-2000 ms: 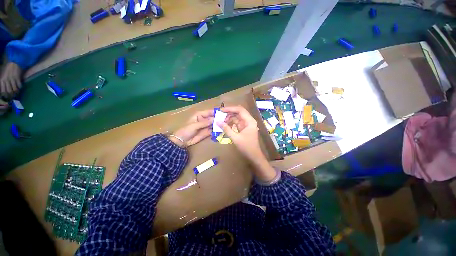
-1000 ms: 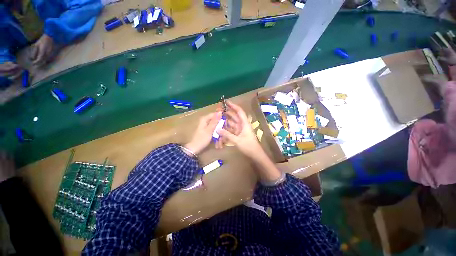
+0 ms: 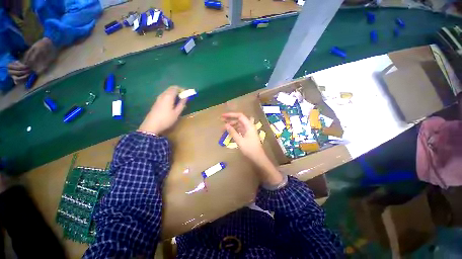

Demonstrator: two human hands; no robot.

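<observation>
My left hand is at the belt's near edge, its thumb and fingers on one end of a blue battery pack with a pale face. My right hand is over the bench, fingers apart and bent, holding nothing that I can see. Just left of and below its fingers lies another blue pack, partly hidden, beside pale-yellow strips. A white-faced blue pack lies on the cardboard nearer me, with thin leads by a small white piece.
A parts box of mixed pieces stands right of my right hand. Green PCB panels lie at the left. The green belt carries several packs, one white-faced. A metal post rises beyond the box. Another person's hands work at upper left.
My hands have separated; the left has moved left and forward to a pack at the belt. The pack they held together is no longer between them. A white-faced pack now shows on the belt further left.
</observation>
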